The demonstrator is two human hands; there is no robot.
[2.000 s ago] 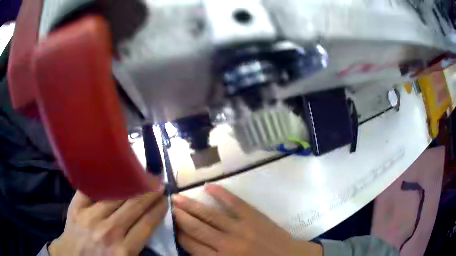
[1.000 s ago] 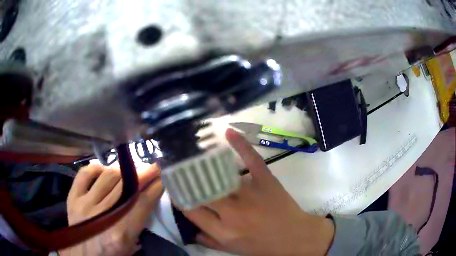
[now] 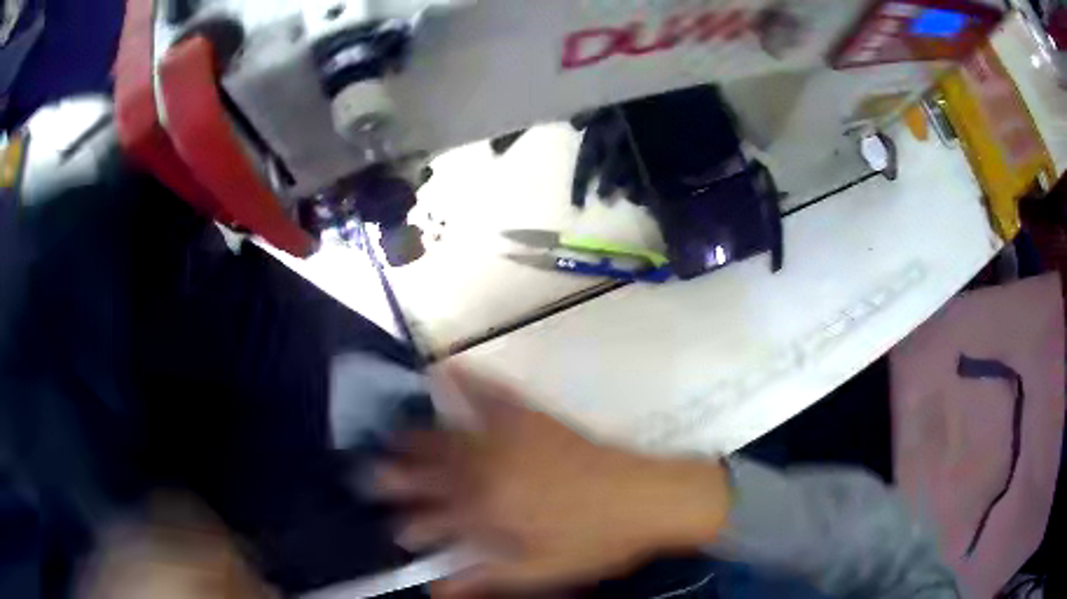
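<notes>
A dark garment panel (image 3: pixel 269 410) lies on the left of the table and runs toward the needle area of the sewing machine (image 3: pixel 491 70). A pale grey lining piece (image 3: pixel 372 398) shows on it, beside my right fingers. My right hand (image 3: pixel 515 486) is blurred, fingers spread, over the panel's right edge; whether it grips the cloth is unclear. My left hand (image 3: pixel 176 562) is strongly blurred at the bottom left edge, over the dark cloth. The presser foot area (image 3: pixel 351 228) is brightly lit beneath the red-ended head.
Thread snips (image 3: pixel 597 255) with green and blue handles lie under the arm, against a bundle of black pieces (image 3: pixel 696 187). A yellow packet (image 3: pixel 995 140) is at the far right. A pink-brown board (image 3: pixel 989 445) with a dark strip is at the lower right.
The view has drawn back from the machine head. Both hands have moved away from the needle area toward me, the left to the bottom left. The dark panel now lies spread at left.
</notes>
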